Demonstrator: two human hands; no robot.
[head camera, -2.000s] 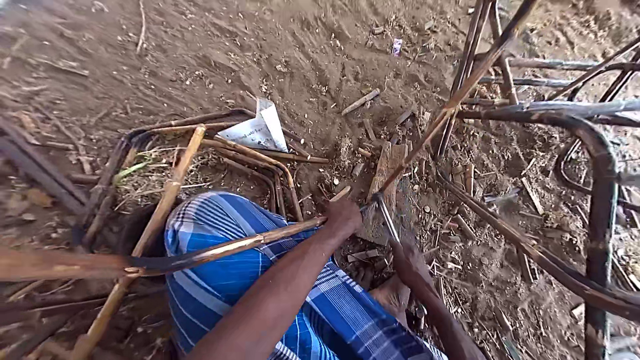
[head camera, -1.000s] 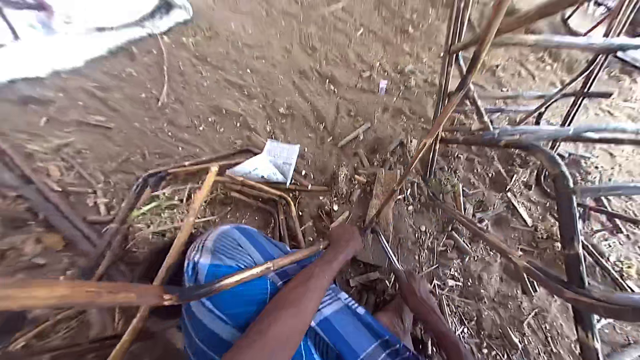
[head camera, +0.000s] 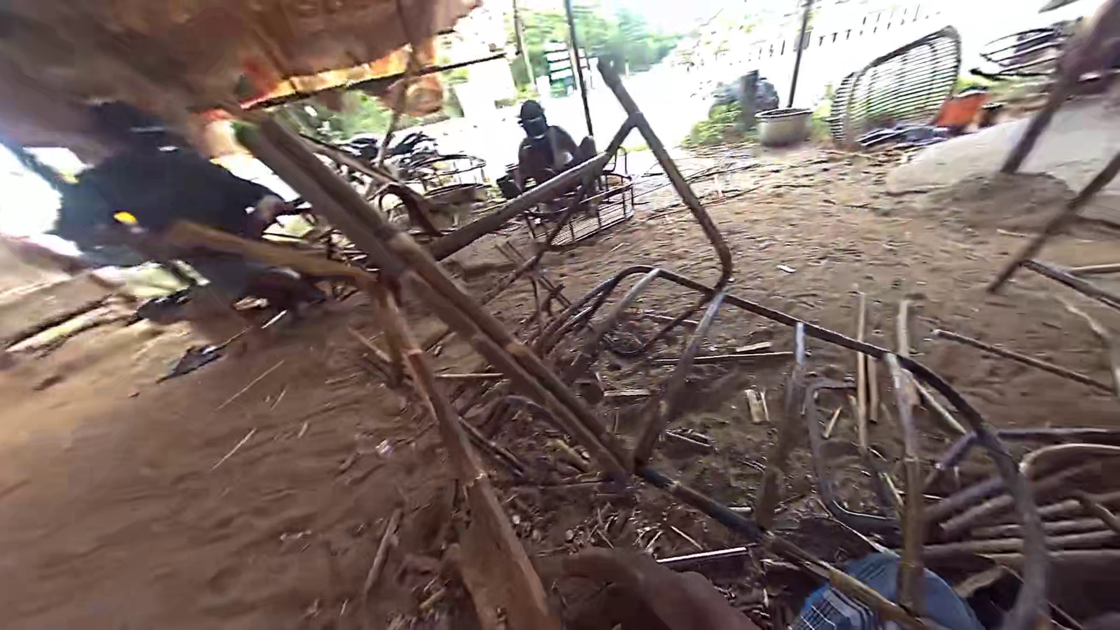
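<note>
One of my hands (head camera: 608, 569) shows blurred and dark at the bottom edge, its forearm running off to the lower right. Which hand it is, and whether its fingers hold anything, I cannot tell. Close to its left stands a long piece of split wood or cane (head camera: 499, 560), slanting down out of view. A thin, pale, straight strip (head camera: 703, 556) lies just above the forearm, its material unclear. Blue checked cloth (head camera: 884, 591) covers part of my leg at the lower right. My other hand cannot be made out.
Bent cane frames (head camera: 840, 337) and joined thick poles (head camera: 516, 350) cross the middle. Curved canes (head camera: 1041, 525) are piled at right. A person in dark clothing (head camera: 166, 201) is at left; another person (head camera: 547, 149) sits farther back. Chips litter the soil.
The view has swung up sharply, bringing other people and the yard into sight. Earlier both hands were at a cane and a narrow metal tool; now only one hand can be made out.
</note>
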